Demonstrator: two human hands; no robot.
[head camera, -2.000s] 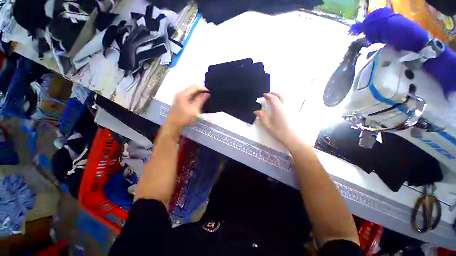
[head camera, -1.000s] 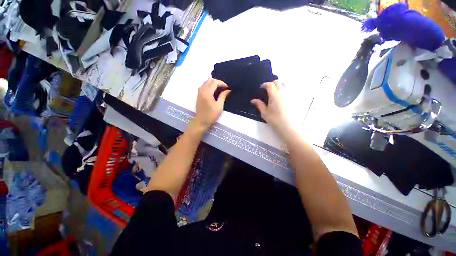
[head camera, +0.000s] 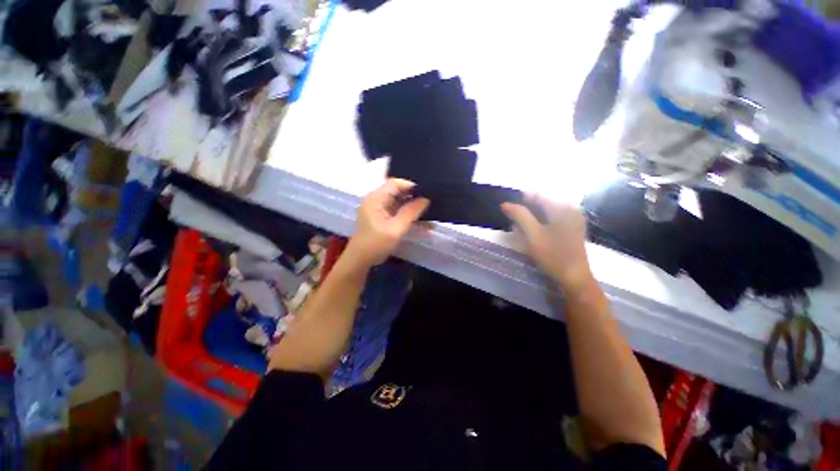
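A narrow black fabric strip (head camera: 470, 204) lies along the table's front edge, held at its two ends. My left hand (head camera: 389, 219) pinches its left end between thumb and fingers. My right hand (head camera: 551, 232) grips its right end. A fanned stack of black pieces (head camera: 419, 120) with a stepped outline lies just beyond the strip. Part of the stack touches or lies under the strip; I cannot tell which. The picture is slightly blurred.
The sewing machine head (head camera: 691, 120) stands at the right, with a second black pile (head camera: 728, 244) below it. Scissors (head camera: 793, 352) lie at the right edge. Offcuts (head camera: 226, 64) heap at the upper left. A red basket (head camera: 189, 322) is below the table.
Both hands have moved from the stack's sides towards the front edge, and a narrow strip now spans between them. The whole view has shifted, and the stack appears higher in it.
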